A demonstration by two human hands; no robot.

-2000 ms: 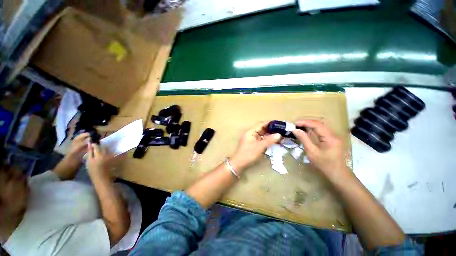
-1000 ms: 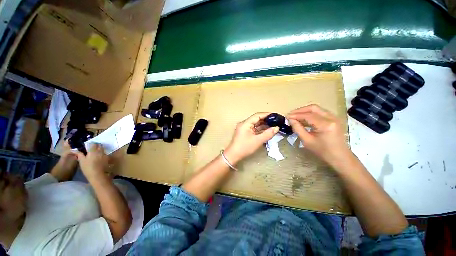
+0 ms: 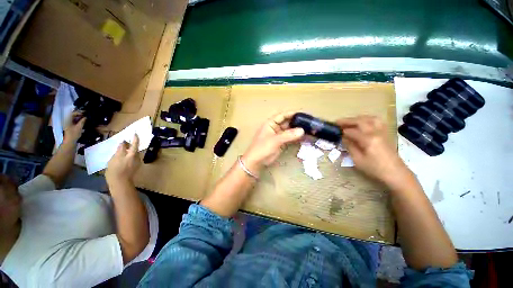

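A glossy black oblong case (image 3: 316,127) is held above the cardboard mat, with no white tab visible on it. My left hand (image 3: 273,140) grips its left end with the thumb in front. My right hand (image 3: 368,145) is blurred at its right end, fingers at the case; whether they grip it is hard to tell. White paper scraps (image 3: 313,163) lie on the cardboard mat (image 3: 270,208) below the case. A single black case (image 3: 225,142) lies left of my left wrist. A loose pile of black cases (image 3: 185,126) lies further left.
Rows of black cases (image 3: 441,116) stand side by side on the white surface (image 3: 450,197) at right. A green belt (image 3: 337,34) runs behind. A large carton (image 3: 84,62) stands upper left. A neighbouring worker (image 3: 73,225) at left holds a white sheet (image 3: 115,147).
The held case has turned from end-on to lengthwise, and its white tab no longer shows. The neighbour's hands have moved apart, one reaching to the dark cases.
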